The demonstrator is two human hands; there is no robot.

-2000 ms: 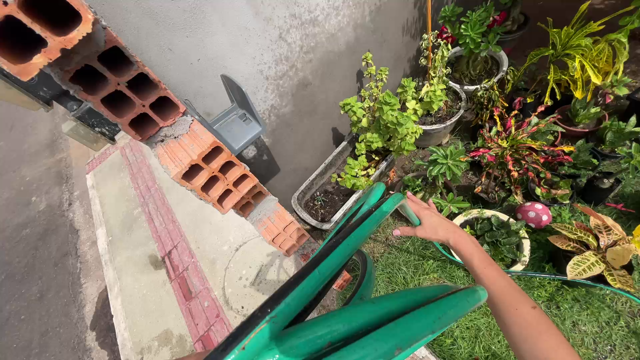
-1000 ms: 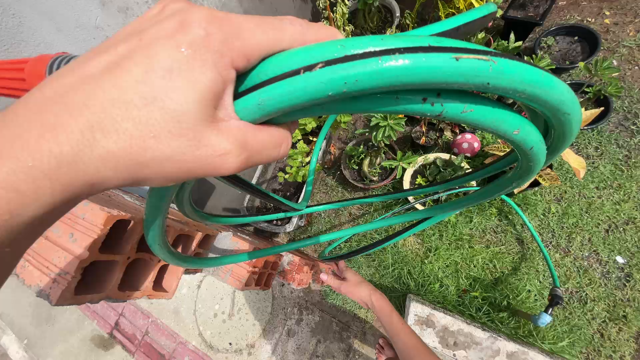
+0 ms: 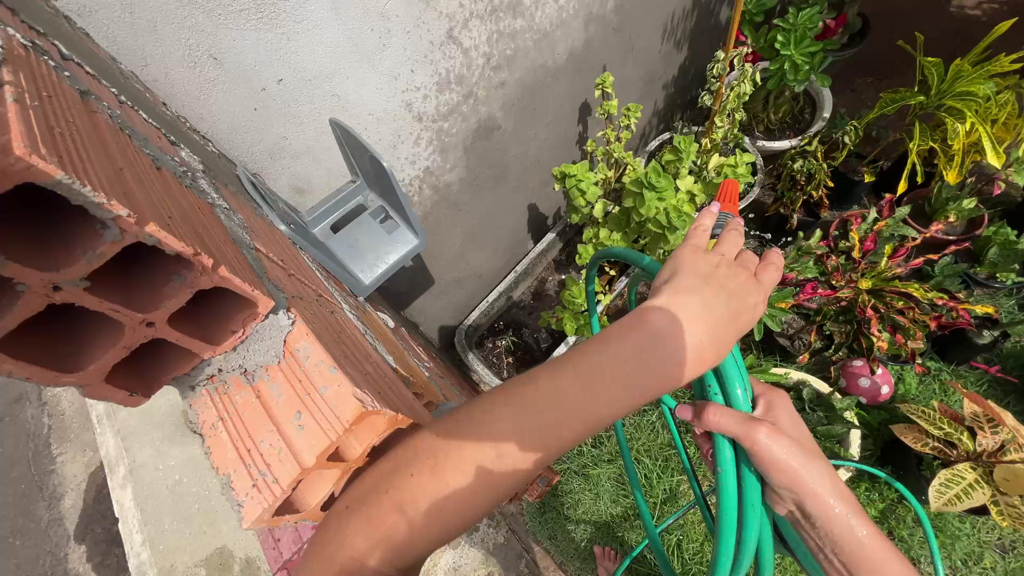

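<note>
A coiled green garden hose (image 3: 730,448) hangs in my right hand (image 3: 772,436), whose fingers and thumb wrap the bundle of loops. My left hand (image 3: 712,280) reaches across above it, with its fingers around the grey collar of an orange hose nozzle (image 3: 727,196) that points toward the potted plants. Small water drops show beside the fingers. One loop of hose arches left of my left wrist, and a length trails over the grass at the lower right. The left palm hides part of the nozzle and the hose behind it.
A stepped wall of hollow clay bricks (image 3: 296,424) rises at the left. A grey plastic holder (image 3: 372,240) is fixed near the plastered wall. Beyond the hands stand a rectangular planter (image 3: 512,296), a leafy croton (image 3: 864,272) and a dotted pink ornament (image 3: 866,381). A bare foot shows on the grass.
The coil, held up close to the camera by my left hand one second ago, is now lower in my right hand. My left hand has let go of the coil and taken hold of the nozzle.
</note>
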